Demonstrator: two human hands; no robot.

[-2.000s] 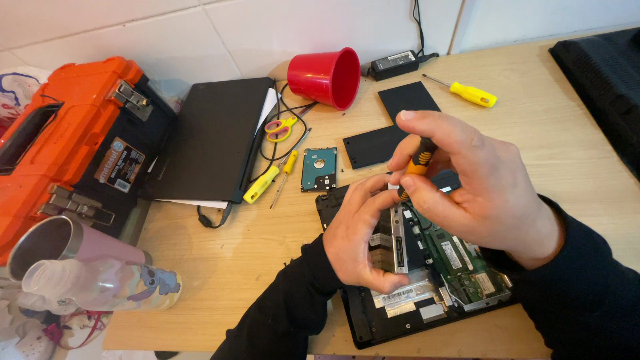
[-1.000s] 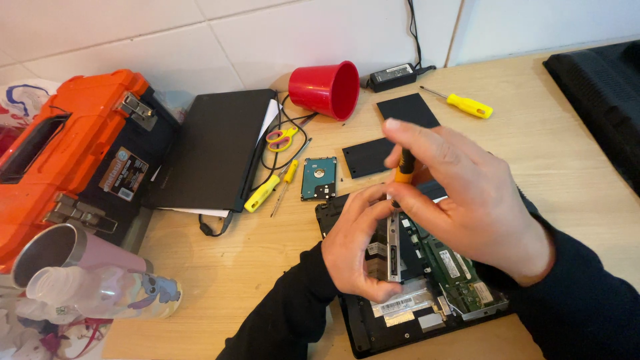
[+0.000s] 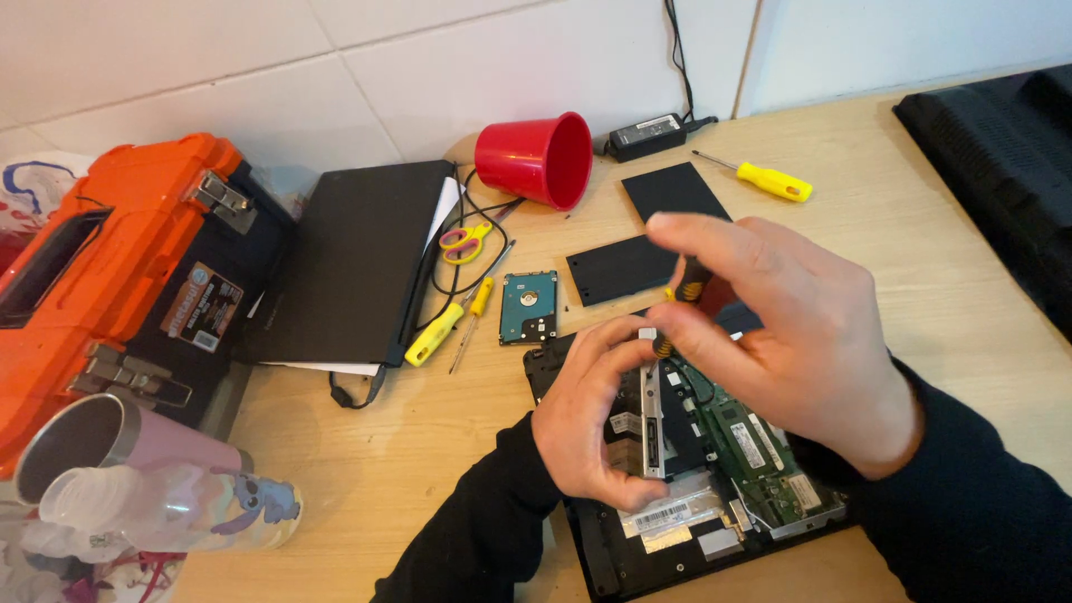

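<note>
My left hand (image 3: 586,419) grips a thin silver laptop optical drive (image 3: 652,427) on its edge, over the opened laptop base (image 3: 620,544). My right hand (image 3: 779,335) holds a small black and yellow screwdriver (image 3: 692,280) upright between thumb and fingers. Its lower part meets the upper end of the drive; the tip is hidden. Below my hands, the base shows a green circuit board (image 3: 754,444). A hard drive (image 3: 529,307) lies on the table left of the laptop, and two black cover panels (image 3: 615,270) lie behind it.
At the left stand an orange and black toolbox (image 3: 167,251), a closed black laptop (image 3: 343,260), a pink tumbler (image 3: 159,435) and a plastic bottle (image 3: 184,507). Further back are yellow screwdrivers (image 3: 775,182), scissors (image 3: 466,243), a red cup (image 3: 532,159) and a power adapter (image 3: 646,136).
My right hand's fingers have shifted around the screwdriver handle. My left hand keeps its grip on the optical drive.
</note>
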